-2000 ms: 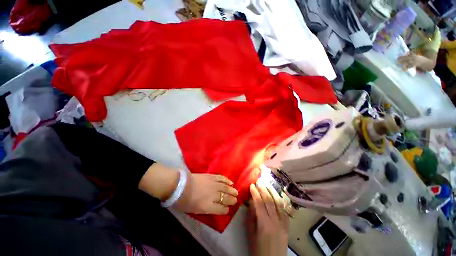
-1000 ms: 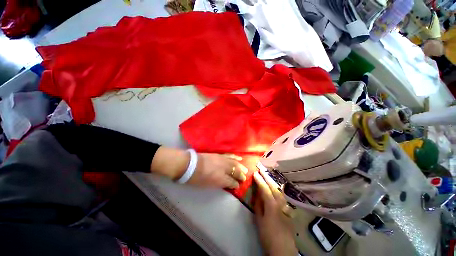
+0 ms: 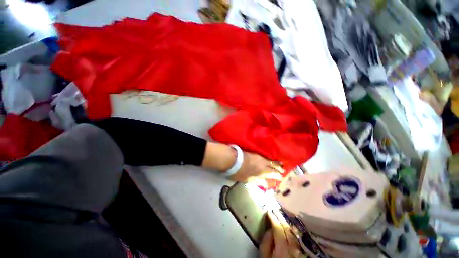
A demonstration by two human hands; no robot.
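A red cloth panel (image 3: 264,132) lies bunched at the far side of the sewing machine head (image 3: 332,201), its near end at the bright lamp spot. My left hand (image 3: 256,169), with a white bracelet, rests on the panel's near end beside the needle area; its fingertips are washed out by glare. My right hand (image 3: 279,239) is cut off low in the picture, partly behind the machine head, fingers near the needle area; what it touches is hidden. A larger red heap (image 3: 171,58) lies across the far left of the table and meets the panel.
The white table (image 3: 171,196) has a printed edge near my lap. White cut pieces (image 3: 314,55) and grey pieces (image 3: 352,45) lie beyond the red cloth. White and red scraps (image 3: 27,88) sit at the left. Part of a person (image 3: 443,95) shows at the far right.
The red panel has moved away from me past the needle, baring the beige machine bed. My left hand has moved right and forward with it. The view has shifted, and the phone is out of view.
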